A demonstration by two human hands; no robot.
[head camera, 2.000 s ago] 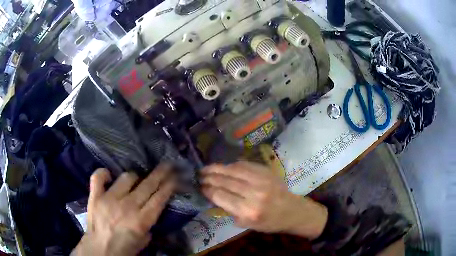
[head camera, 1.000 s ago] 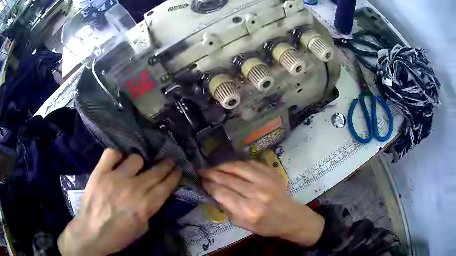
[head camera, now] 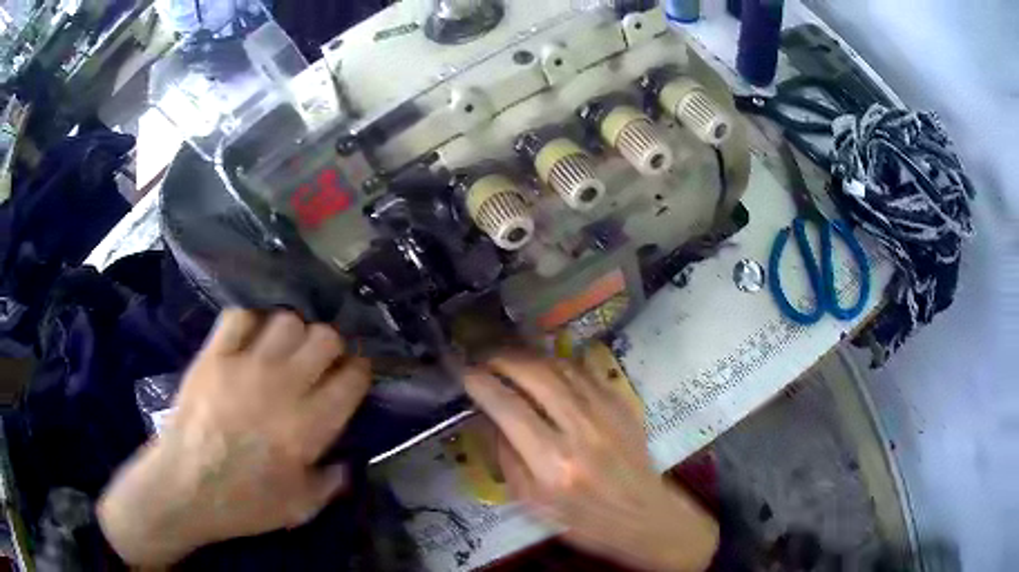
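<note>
Dark grey fine-ribbed fabric (head camera: 207, 240) curves round the left end of the overlock machine (head camera: 419, 89) and runs toward its needle area (head camera: 413, 302). My left hand (head camera: 240, 436) has its fingers curled over the fabric's near part, with the thumb below. My right hand (head camera: 581, 458) is just right of the needle area, fingertips at the fabric's right end; it is blurred, and whether they pinch cloth cannot be told. A thin pale edge line shows on the cloth between the hands. Navy garment (head camera: 89, 335) lies to the left.
Blue-handled scissors (head camera: 821, 274) lie right of the machine, dark-handled scissors (head camera: 799, 106) behind them. A black-and-white strip bundle (head camera: 905, 184) hangs over the table's right edge. A yellow frame (head camera: 609, 374) is at the machine front. A clear guard (head camera: 224, 84) is at the left end.
My left hand has moved slightly left and its fingers have curled more. The fabric between the hands has shifted, and a pale edge line now shows. My right hand has moved slightly down.
</note>
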